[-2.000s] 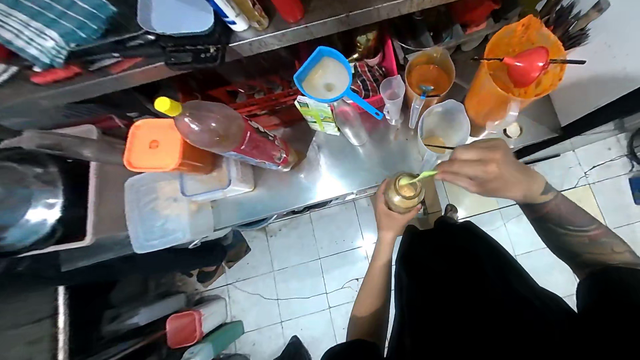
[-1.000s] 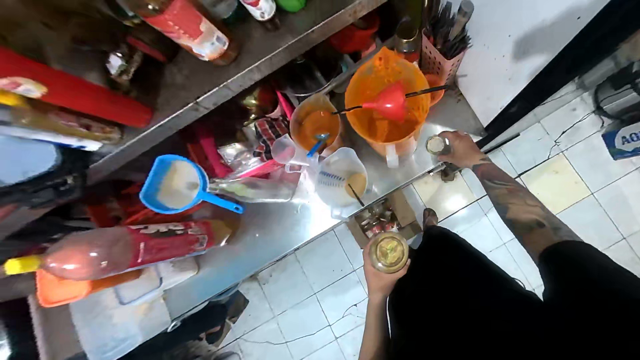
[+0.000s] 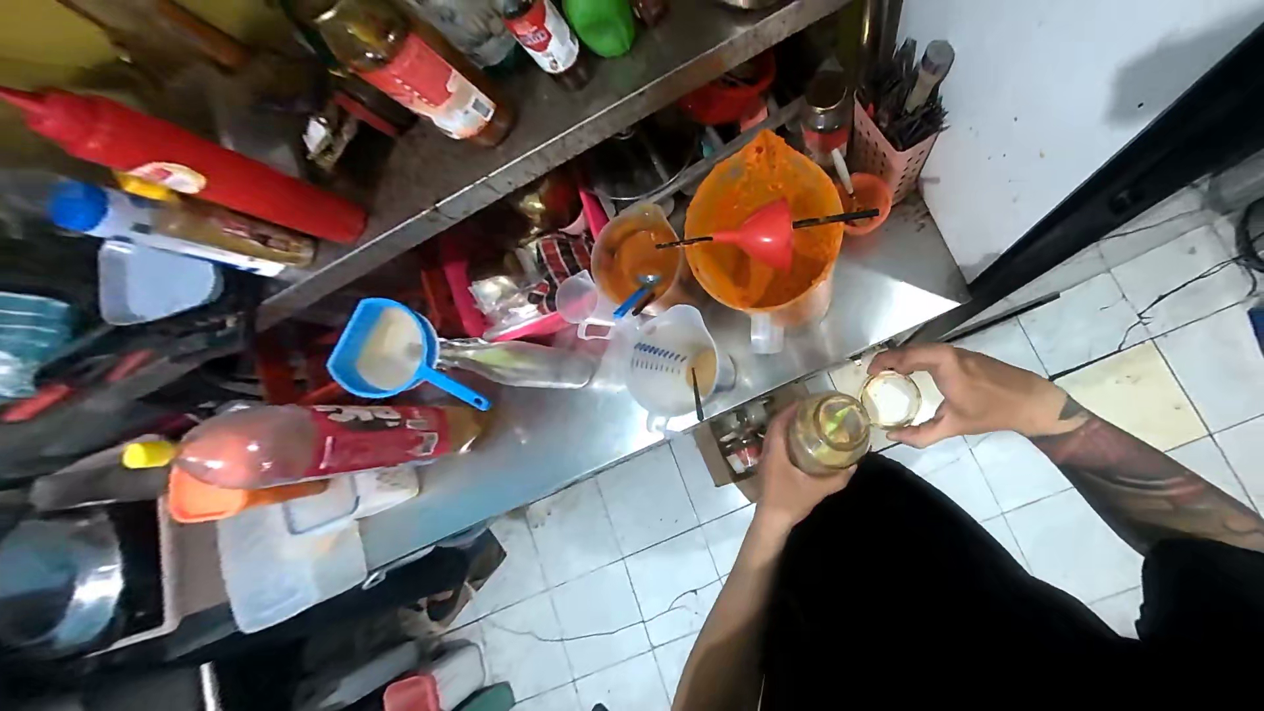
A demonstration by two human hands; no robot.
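My left hand [image 3: 798, 464] is wrapped around an uncapped glass jar [image 3: 829, 433]; something light green shows inside it. In my right hand [image 3: 948, 395], held between thumb and fingers, is a round jar lid [image 3: 891, 400], its pale inside facing up, close beside the jar's mouth. Left of the jar, on the steel counter, stands a clear measuring jug [image 3: 657, 367] with a little tan liquid and a dark stick. Behind it are a jug of orange sauce [image 3: 632, 262] with a blue utensil and a large orange-stained jug [image 3: 721, 188] with a red funnel [image 3: 765, 235] on a dark rod across it.
A blue-handled strainer [image 3: 430, 341], a glass bottle [image 3: 523, 363] and a large plastic bottle [image 3: 306, 444] are on the steel counter [image 3: 523, 434]. Above runs a shelf [image 3: 632, 99] with sauce bottles. A cardboard box [image 3: 721, 464] of jars sits below the counter edge. A pink utensil basket [image 3: 889, 148] stands at the back right.
The green-handled utensil seen in my right hand at first is no longer there. My right hand has brought the lid from the counter's right end over beside the jar.
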